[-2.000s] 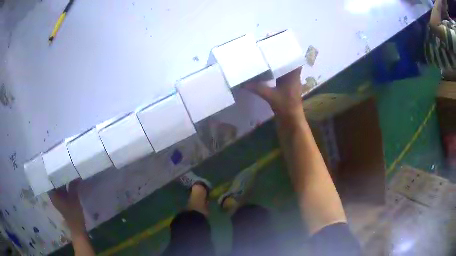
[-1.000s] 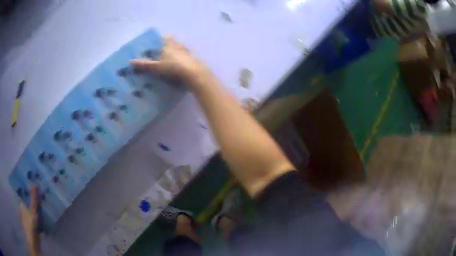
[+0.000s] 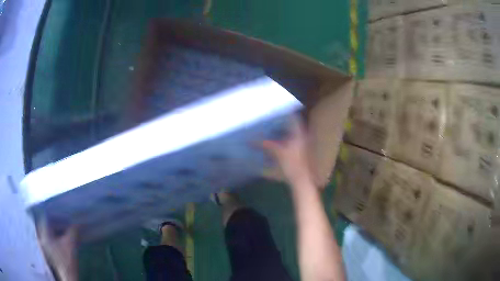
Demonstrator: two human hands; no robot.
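Observation:
A row of retail boxes [image 3: 164, 159], blurred, is pressed together between my two hands. Its white side faces up and its blue-grey printed side faces me. My left hand [image 3: 63, 247] is at the row's left end, low in the view and partly hidden. My right hand [image 3: 285, 151] is on the printed side near the right end. The row is above an open shipping carton [image 3: 331, 123] and covers part of its mouth. Blurred blue-grey contents [image 3: 203, 82] show inside the carton.
Sealed printed cartons [image 3: 425, 118] stand in a block on the right. The white worktable [image 3: 11, 230] edge runs down the left. A pale bag-like item [image 3: 367, 255] lies at the lower right. The floor [image 3: 290, 27] is green with yellow lines; my feet and legs show below.
The row of boxes has left the tabletop, held in both hands, and is now over the open carton. The view has turned right, from the table to the carton and the stacked cartons.

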